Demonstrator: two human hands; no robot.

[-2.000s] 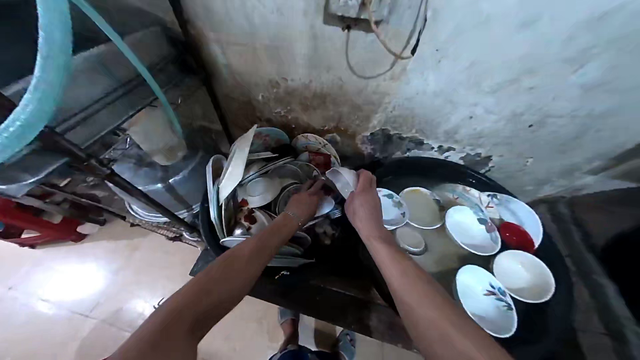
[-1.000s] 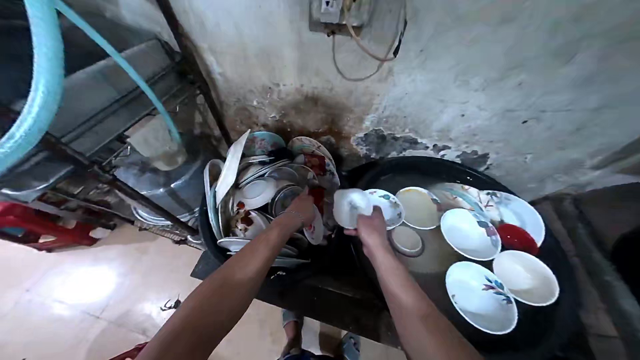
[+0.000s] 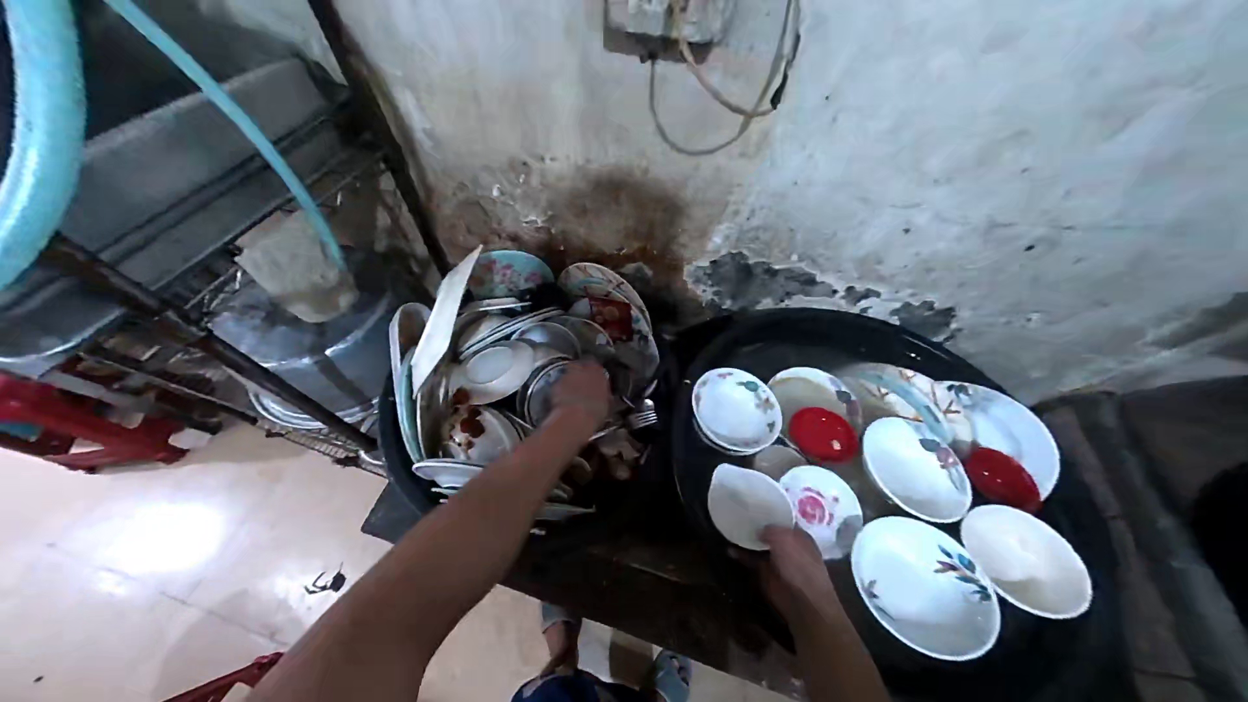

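Observation:
My left hand (image 3: 582, 387) reaches into a black tub (image 3: 395, 458) heaped with used plates and bowls, touching small metal dishes (image 3: 543, 385); whether its fingers grip one is hidden. A fork (image 3: 643, 416) lies just right of it. My right hand (image 3: 792, 551) holds a small white bowl (image 3: 749, 507) by its rim at the near left side of a wide black basin (image 3: 829, 327) of cloudy water. Beside that bowl lies a white dish with a pink flower (image 3: 821, 509). White bowls (image 3: 924, 585), a floral bowl (image 3: 736, 409) and red dishes (image 3: 824, 435) sit in the basin.
A metal rack (image 3: 195, 336) with a large metal pot (image 3: 331, 361) stands at the left, a light blue hose (image 3: 234, 117) hanging over it. Behind both tubs rises a stained, peeling wall (image 3: 975, 175) with an electrical box and cable. Red plastic stools (image 3: 97, 429) stand at lower left.
My right hand has moved from between the tubs to the basin's near left side, holding a white bowl. More dishes, including a second red one, now show in the basin. My left hand stays in the pile.

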